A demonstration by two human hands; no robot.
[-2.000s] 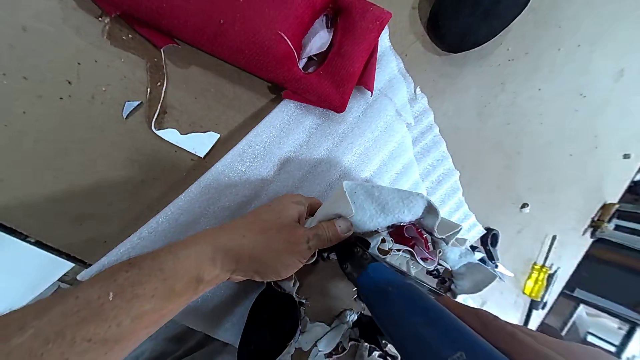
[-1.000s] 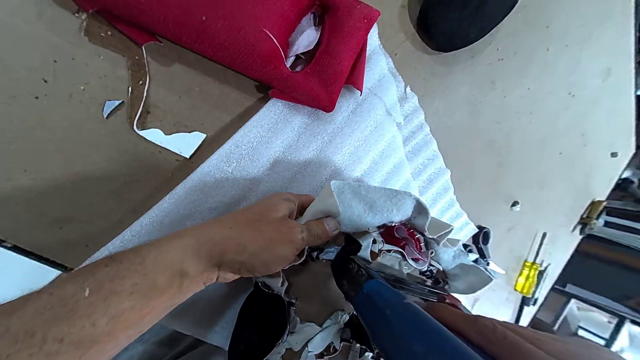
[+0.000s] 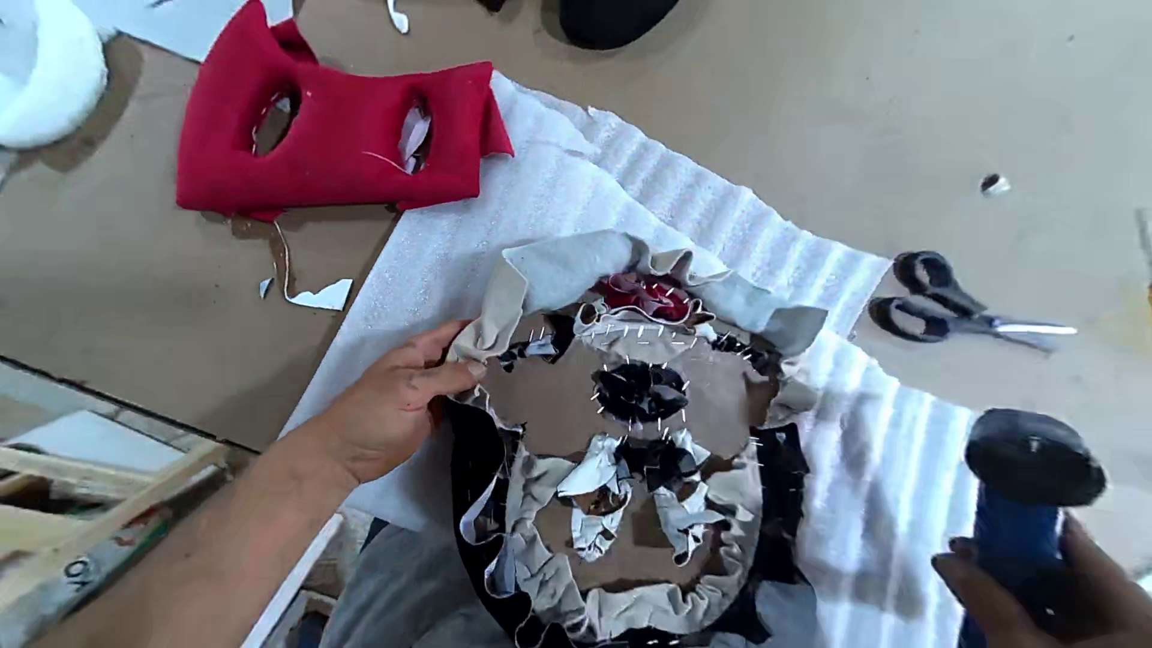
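Note:
A board panel (image 3: 531,405) with gathered grey, black and red fabric stapled round its edge and openings lies over white foam sheeting (image 3: 891,468). My left hand (image 3: 405,396) pinches the fabric at the panel's upper left edge. In my right hand (image 3: 1035,585), at the lower right and off the panel, is a blue and black tool (image 3: 1026,522), its round black end facing up; its kind cannot be told. Black-handled scissors (image 3: 954,306) rest right of the panel, blades pointing right. A red fabric-covered piece (image 3: 333,144) with two oval holes sits at the upper left.
A rounded black object (image 3: 616,18) is at the top edge. White fluffy material (image 3: 49,76) lies far left. Fabric scraps (image 3: 324,295) and a small bit (image 3: 994,184) dot the work surface. Wooden framing (image 3: 108,486) stands at the lower left, below the surface's edge.
My right hand and the blue tool have moved away from the panel's upper part to the right. More of the panel shows, as do the scissors. The view has shifted. My left hand still holds the fabric edge.

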